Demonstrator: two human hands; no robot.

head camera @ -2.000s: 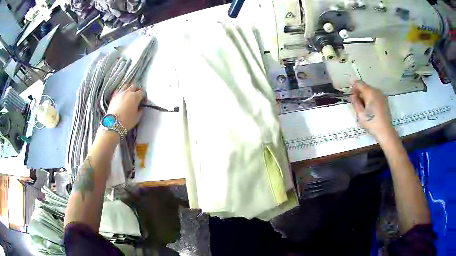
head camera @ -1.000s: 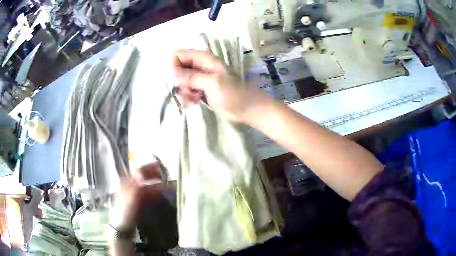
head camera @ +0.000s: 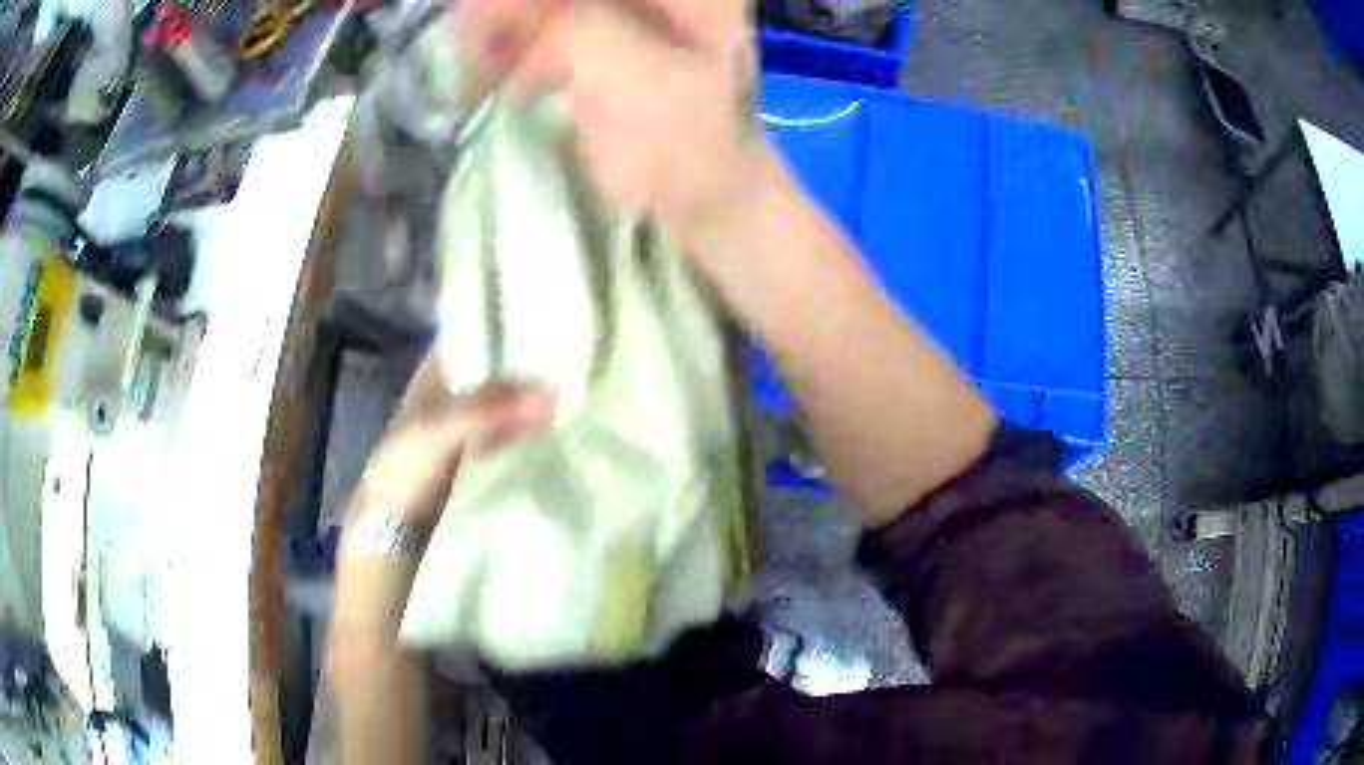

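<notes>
A bunched stack of light green cut pieces hangs in front of me, off the table, with a yellowish strip near its lower edge. My right hand is blurred at the top of the picture and grips the upper end of the stack. My left hand, with a metal watch at the wrist, holds the stack's left side about midway down. The fingertips of my right hand are partly cut off by the top edge.
A bright blue crate stands on the grey floor to the right. The white table with its wooden edge and the cream sewing machine are at the left. White table corner at far right.
The view has swung right, away from the table. The light green stack has been lifted off the table and is now held in both hands. The grey pieces are out of view.
</notes>
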